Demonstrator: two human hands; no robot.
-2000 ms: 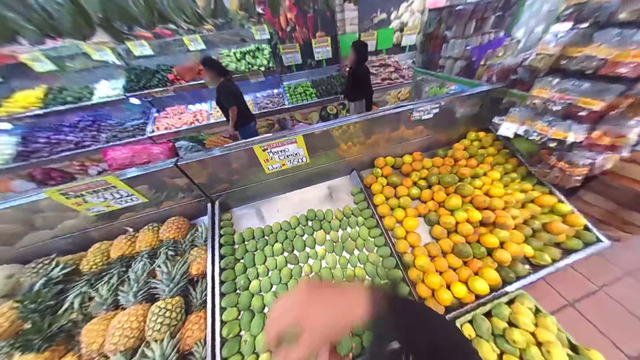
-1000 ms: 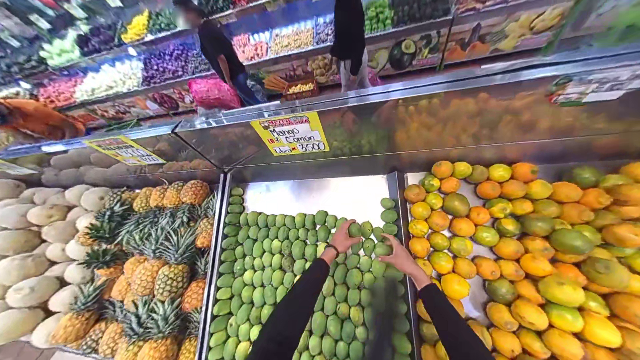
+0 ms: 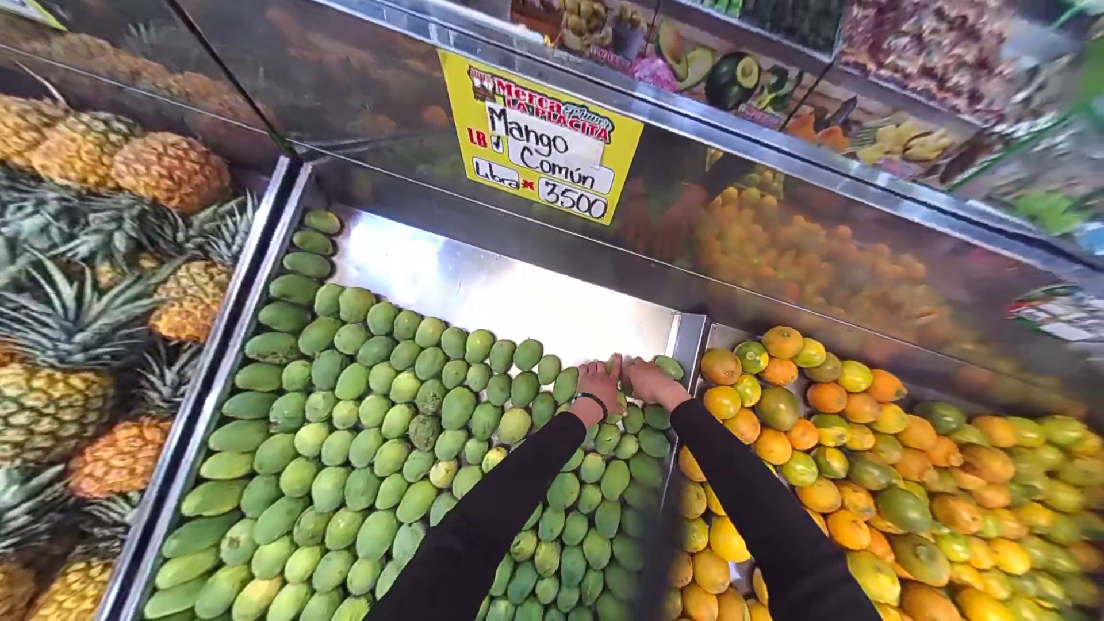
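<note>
Green mangoes lie in near-regular rows in a metal display bin, whose bare steel shows along its back. At the bin's back right, my left hand, with a dark bracelet at the wrist, rests on mangoes at the end of the top row. My right hand is close beside it, its fingers pointing toward the left hand. A single mango shows just behind the right hand, near the divider. The fingertips partly hide what lies between the hands, so whether either one grips a mango is unclear.
Pineapples fill the bin on the left, beyond a metal divider. Orange and green fruits are piled to the right. A yellow price sign with writing hangs on the reflective back panel. More produce is displayed behind the panel.
Both hands, reaching apart over the upper mango rows a second ago, are now close together near the bin's back right. The view has moved nearer. People seen behind the panel earlier are out of view.
</note>
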